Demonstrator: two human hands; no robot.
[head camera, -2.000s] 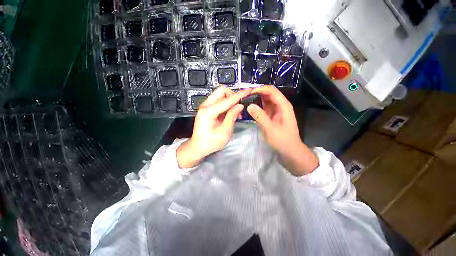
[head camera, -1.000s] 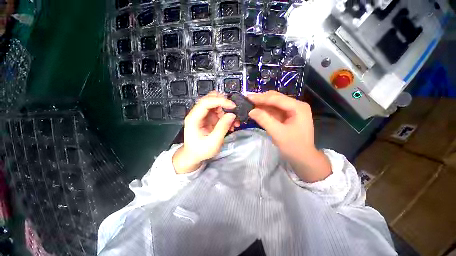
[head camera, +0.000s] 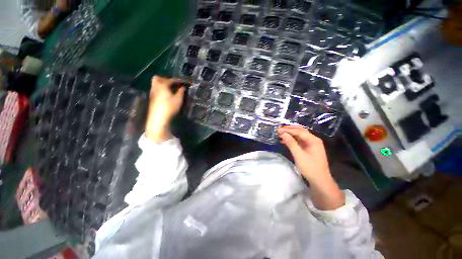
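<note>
The large blister tray (head camera: 246, 132) lies ahead, its square pockets holding black housings. My left hand (head camera: 164, 101) is at the tray's left edge, with thumb and forefinger bent around a dark spot; blur hides whether they hold a part or the tray edge. My right hand (head camera: 306, 152) has its thumb and fingertips pinched at the tray's near edge, by its right corner pocket. No separate housing can be made out in its fingers.
A second blister tray (head camera: 324, 114) shows at the large tray's right. The white press machine (head camera: 400, 157) stands right, with an emergency stop button (head camera: 375, 133) and green button (head camera: 386, 151). A dark tray stack (head camera: 83, 152) lies left; cartons (head camera: 420, 222) are at lower right.
My hands have moved apart from around the black housing to the tray's left and near edges. The housing no longer shows between them. The view has turned, showing more of the left side.
</note>
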